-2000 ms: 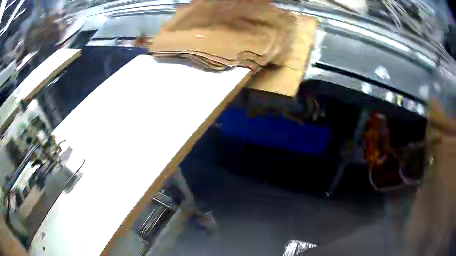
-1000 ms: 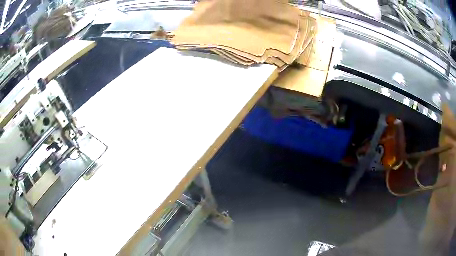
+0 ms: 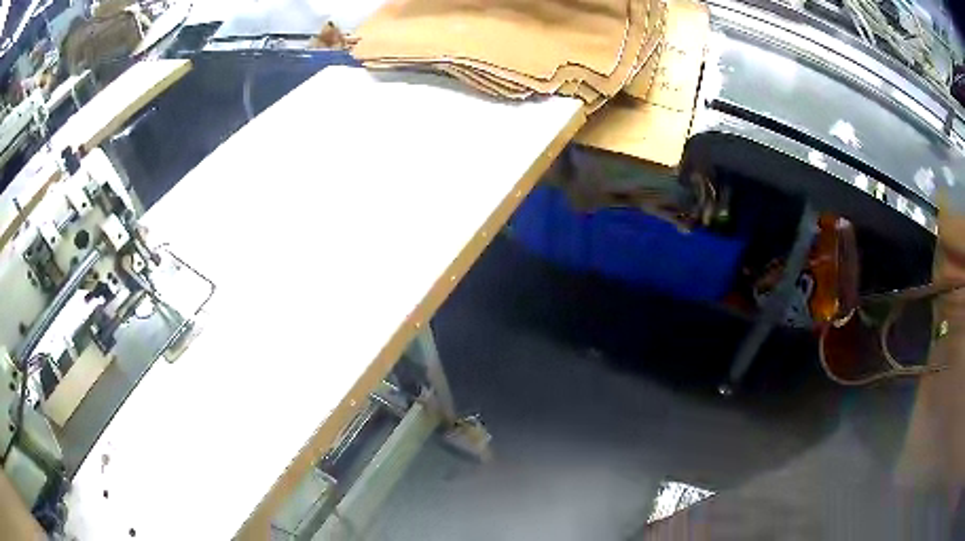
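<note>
A layered stack of tan-brown bag panels (image 3: 508,42) lies at the far end of the white table (image 3: 317,222), with notched edges facing me. A sewing machine (image 3: 90,254) stands at the left, its needle area over a metal plate. At the right edge, a tan panel (image 3: 936,423) is cut off by the picture's rim, with thin brown looped handles (image 3: 836,359) sticking out from it. Neither of my hands can be made out. A blurred tan patch at the lower left corner is too cut off to name.
A tan board (image 3: 645,132) lies under the stack's right side. A blue container (image 3: 635,248) and an orange-brown item (image 3: 836,269) are beneath the grey table (image 3: 783,95) at the right. The white table has a wooden edge and metal legs over a dark floor.
The view has shifted and become sharper. Since two seconds ago, more of the machine shows at the left; over the last second, the table and stack have moved up in the picture.
</note>
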